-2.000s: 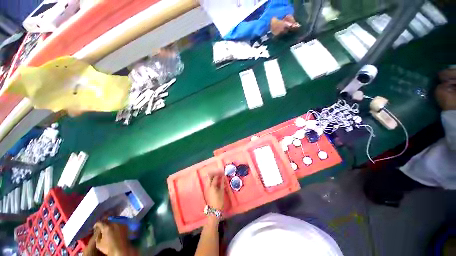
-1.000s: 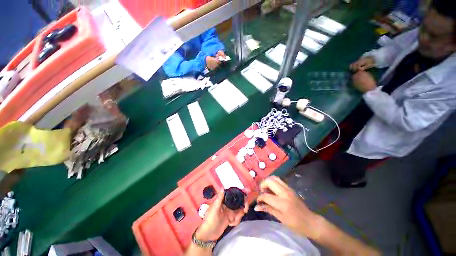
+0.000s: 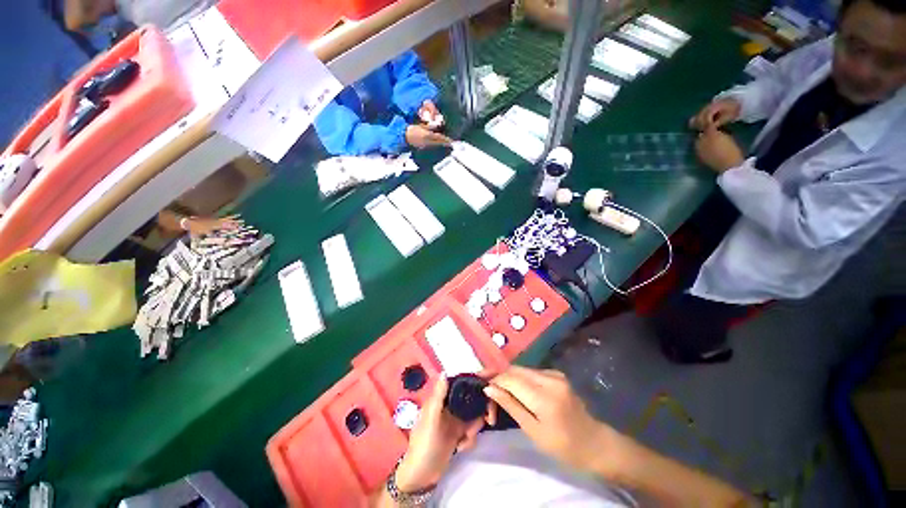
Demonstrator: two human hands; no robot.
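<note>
My left hand (image 3: 429,437), with a bracelet at the wrist, holds a round black watch body (image 3: 465,397) over the near edge of the red-orange compartment tray (image 3: 316,448). My right hand (image 3: 541,405) has its fingertips at the watch body's right edge. In the tray lie a round dark watch body (image 3: 413,377), a squarish black one (image 3: 356,422) and a round one with a pale face (image 3: 405,414). A white pad (image 3: 452,344) lies in the tray's end compartment.
Behind is the charging tray (image 3: 552,314) with white pucks and tangled cables (image 3: 539,236). A camera (image 3: 556,164) and power strip (image 3: 614,218) stand beyond. White boxes (image 3: 300,303) and pale pieces (image 3: 199,283) lie on the green bench. A person (image 3: 795,198) is at right, another across.
Over the last second my right hand has closed in on the watch body's edge. Earlier, my left hand was down in the tray. The white boxes have shifted left along the bench.
</note>
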